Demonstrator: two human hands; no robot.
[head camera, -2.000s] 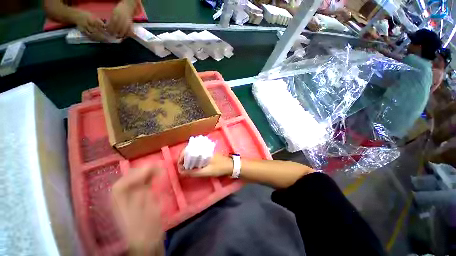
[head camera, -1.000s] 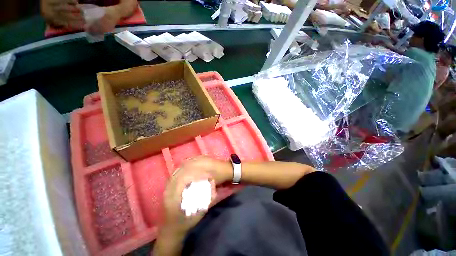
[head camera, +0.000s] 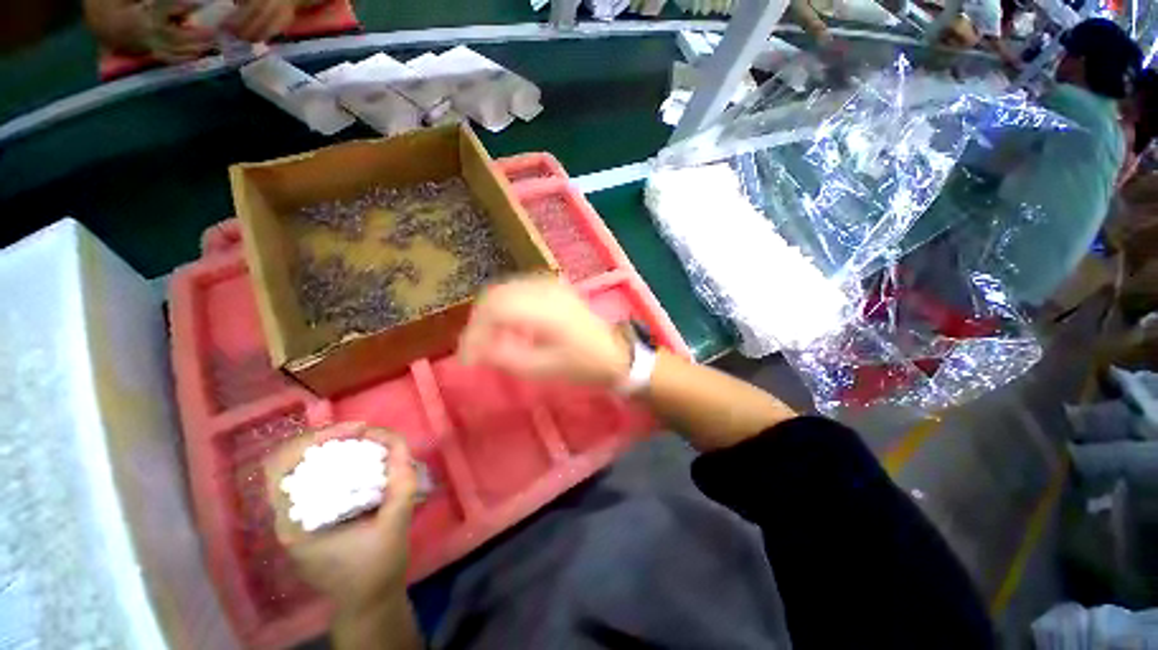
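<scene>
My left hand (head camera: 349, 540) is closed around a bunch of slim white tubes (head camera: 335, 483), their round ends facing up, over the left part of the pink-red tray (head camera: 464, 536). My right hand (head camera: 540, 333), blurred, is over the tray at the near right corner of the cardboard box (head camera: 362, 359). Its fingers are curled, and I cannot tell whether they hold anything. Small grey-brown parts (head camera: 362, 298) lie scattered in the box. A wristband (head camera: 641, 359) is on my right wrist.
A white foam box (head camera: 121, 419) stands at left. A clear plastic bag (head camera: 876, 178) with white stock (head camera: 749, 260) lies at right. White cartons (head camera: 438, 89) lie on the green belt. Another person's hands (head camera: 191, 26) are opposite.
The two hands, together around the tubes one second ago, are apart. The left hand has moved left with the bunch. The right hand has moved up toward the box.
</scene>
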